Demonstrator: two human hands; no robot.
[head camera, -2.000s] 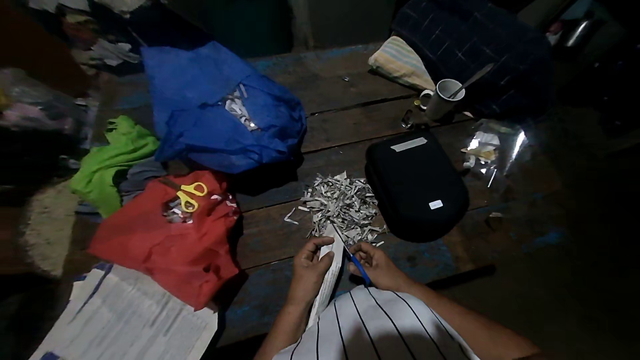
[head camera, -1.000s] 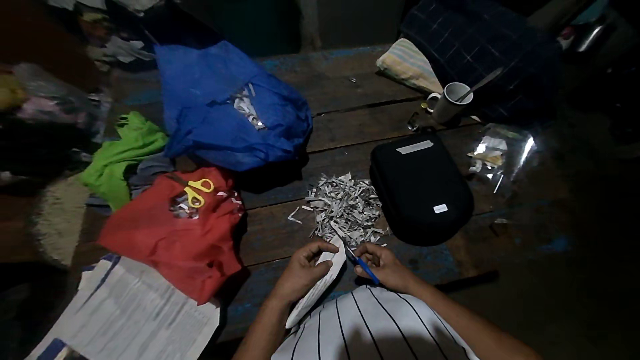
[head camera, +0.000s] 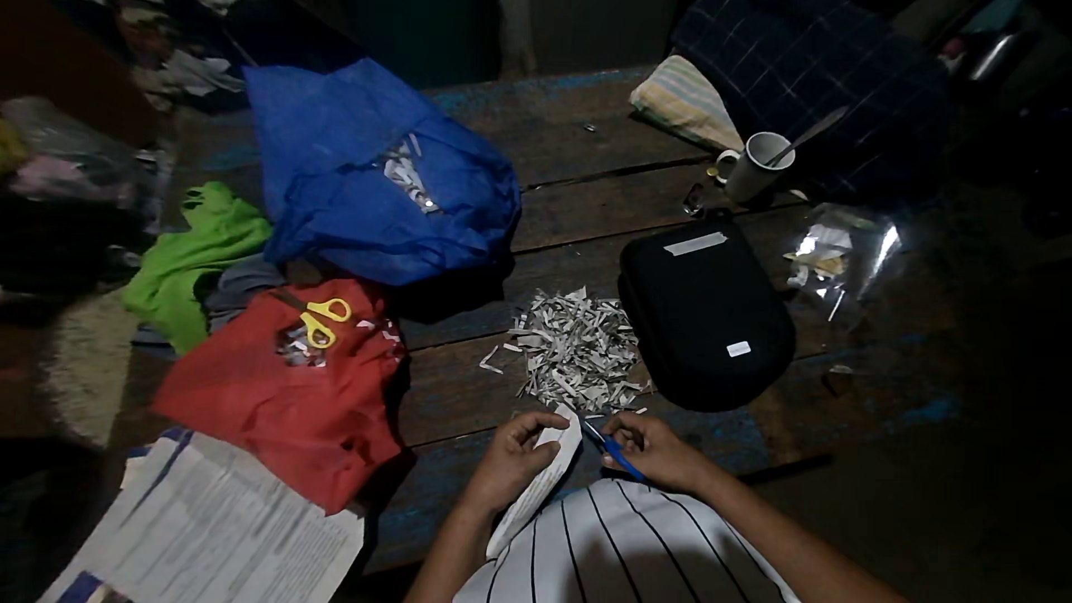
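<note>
My left hand (head camera: 512, 459) pinches a folded strip of printed paper (head camera: 536, 494) near its upper end. In my right hand (head camera: 651, 450) is a pair of scissors with blue handles (head camera: 621, 459), its blades beside the strip's upper end; how far they are apart is too small to tell. Just beyond both hands lies a heap of small paper cuttings (head camera: 578, 352) on the wooden table. A black zip case (head camera: 708, 314) stands against the heap's right side.
Left are a red cloth bag (head camera: 293, 419) with yellow-handled scissors (head camera: 322, 322) on it, a blue bag (head camera: 368, 209) holding paper scraps, a green cloth (head camera: 197, 251) and printed sheets (head camera: 226, 519). Beyond the case are a mug with a spoon (head camera: 756, 167) and a clear plastic bag (head camera: 846, 260).
The paper strip leans further to the left than in the earliest frame. Both hands stay close together below the heap. The scissors remain in my right hand.
</note>
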